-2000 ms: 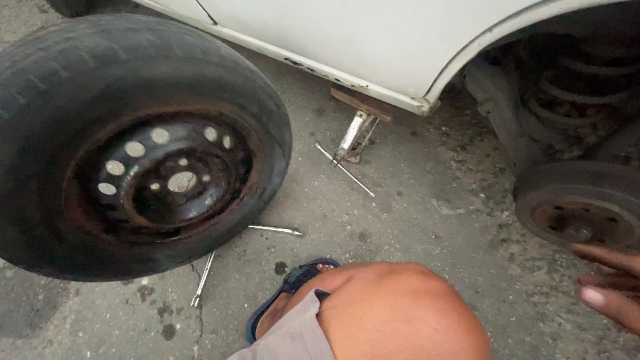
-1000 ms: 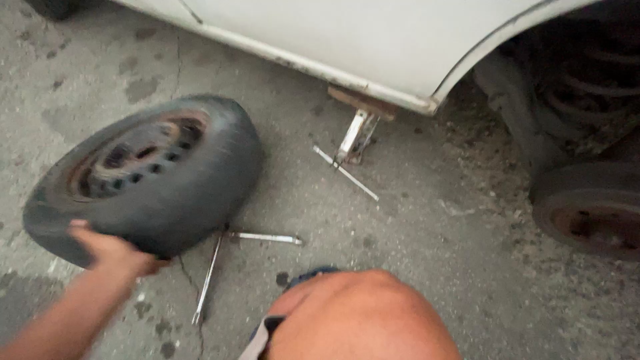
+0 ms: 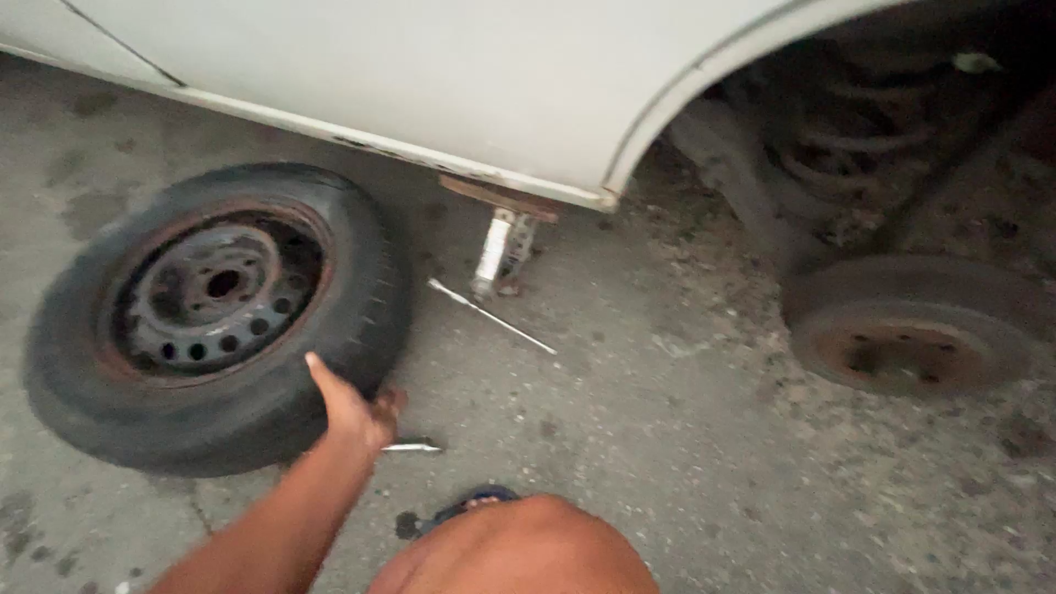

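Observation:
A car wheel with a black tire and a rusty steel rim lies tilted on the ground at the left, its rim face up. My left hand grips the tire's near right side, thumb on the sidewall and fingers around the tread. A metal tool sticks out beside my left hand, the rest of it hidden. My right hand is out of view. The brake drum, rusty at its center, is exposed below the wheel arch at the right.
A jack stands under the sill of the white car, with a wooden block on top. A metal bar lies slanted by the jack's base. My knee and sandaled foot are at the bottom center.
Two seconds ago the wheel showed its rim more upright and my right hand was near the drum; that hand has left view. My left hand came in and holds the tire, now lying flatter.

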